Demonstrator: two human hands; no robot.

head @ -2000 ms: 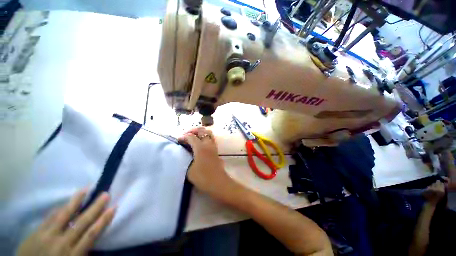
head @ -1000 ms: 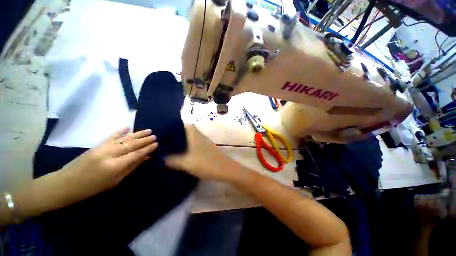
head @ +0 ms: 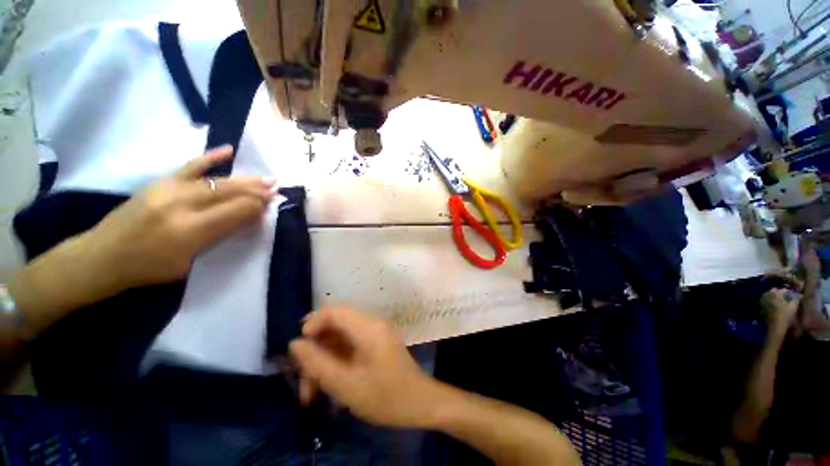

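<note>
A dark navy garment panel lies at the left with white pocketing beside and over it. A narrow dark strip runs along the pocketing's right edge. My left hand lies flat on the cloth with its fingers spread, near the strip's top end. My right hand is at the strip's lower end with bent fingers; whether it pinches the cloth cannot be told. Another short dark strip lies on the white cloth at the upper left.
The sewing machine stands above the work. Scissors with red and yellow handles lie by its base. Dark cut pieces lie at the right. A blue crate is below the table edge. Another person's arm shows at far right.
The dark panel is spread to the left and more white pocketing shows. My left hand has moved up and left; my right hand has moved down towards the table edge. The view has shifted closer.
</note>
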